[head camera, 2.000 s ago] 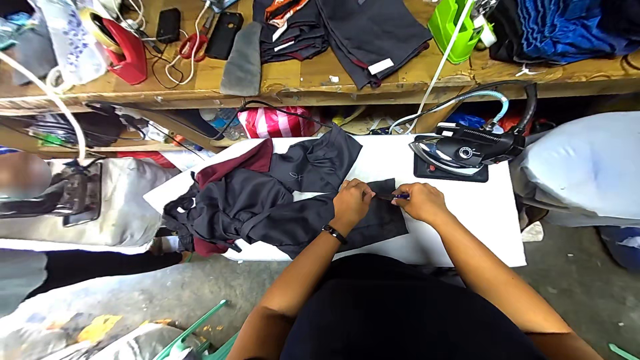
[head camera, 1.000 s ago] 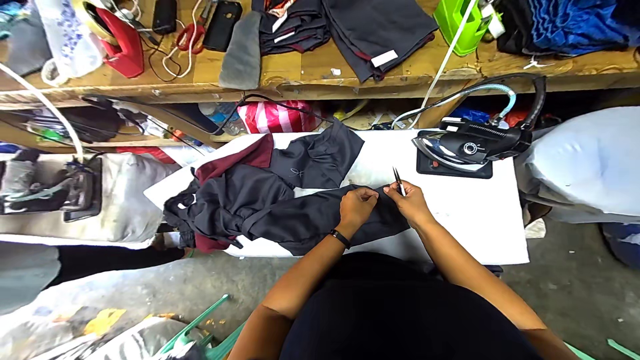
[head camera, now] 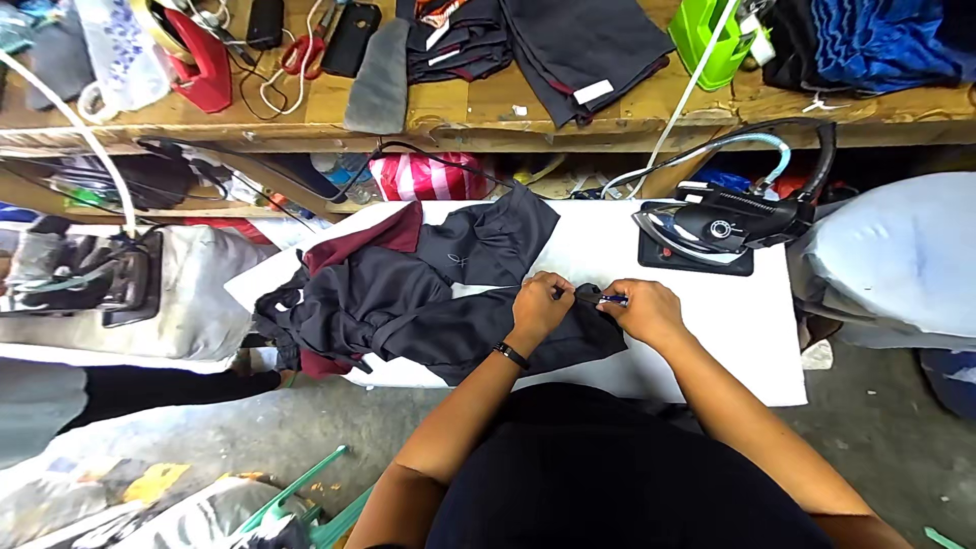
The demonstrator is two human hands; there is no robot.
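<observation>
A dark garment with maroon parts (head camera: 427, 320) lies spread over a white board in front of me. My left hand (head camera: 540, 303) pinches the garment's upper edge near its right end. Just to the right, my right hand (head camera: 644, 306) holds a small pointed tool with a dark blue handle (head camera: 614, 300), perhaps thread snips, its tip at the cloth between the hands. The fingers hide part of the tool. An electric iron (head camera: 709, 225) rests on a dark pad at the board's right.
A wooden table (head camera: 473, 110) runs across the back with folded dark garments (head camera: 587, 46), red-handled scissors (head camera: 301, 55), a tape dispenser (head camera: 202, 69) and a green holder (head camera: 705, 46). A second iron (head camera: 122, 278) stands left, near another person's leg (head camera: 175, 393). Cords hang behind the board.
My right hand has turned the tool from pointing up and away to lying toward the cloth, close to my left hand. The iron has stayed on its pad.
</observation>
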